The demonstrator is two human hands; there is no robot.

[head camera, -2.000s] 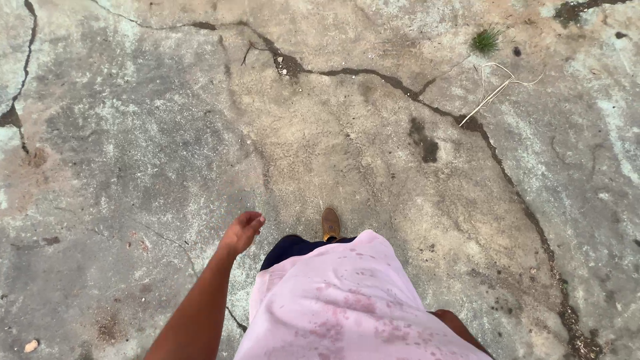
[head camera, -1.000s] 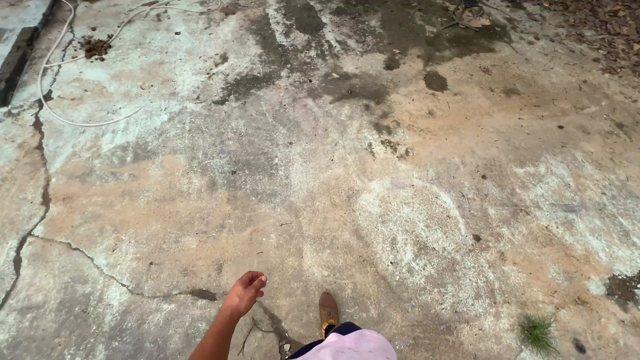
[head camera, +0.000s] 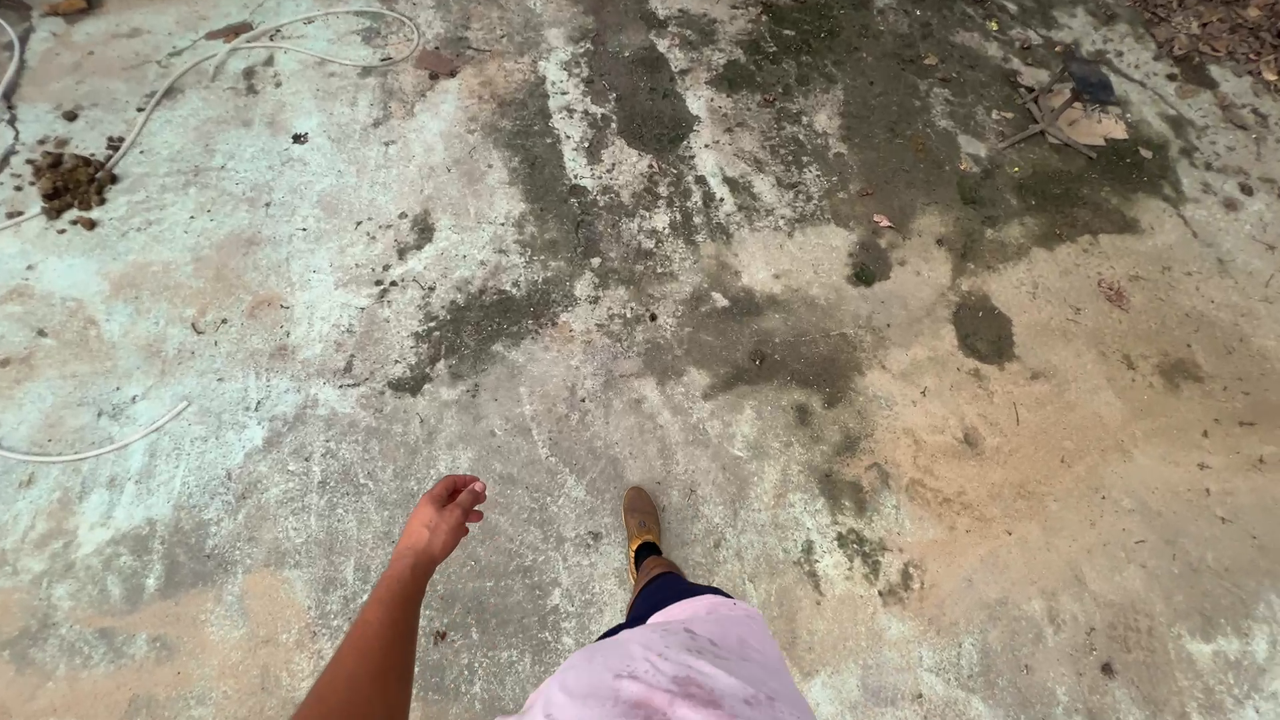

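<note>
My left hand (head camera: 441, 518) hangs over the stained concrete floor, its fingers loosely curled and holding nothing that I can see. To its right, a brown shoe (head camera: 641, 520) is on my foot, below dark blue shorts (head camera: 668, 597). A pink shirt (head camera: 680, 665) with darker stains covers my body at the bottom of the view. My right hand is out of view.
A white hose (head camera: 160, 95) loops over the floor at the upper left, beside a clump of brown dung or soil (head camera: 70, 183). A metal-legged stand (head camera: 1048, 122) lies at the upper right, near dry leaves (head camera: 1215, 30). Dark damp patches mark the concrete.
The view has moved forward over the floor. The hose and the legged stand show more fully, and the grass tuft has left the view. My left hand stays loosely curled.
</note>
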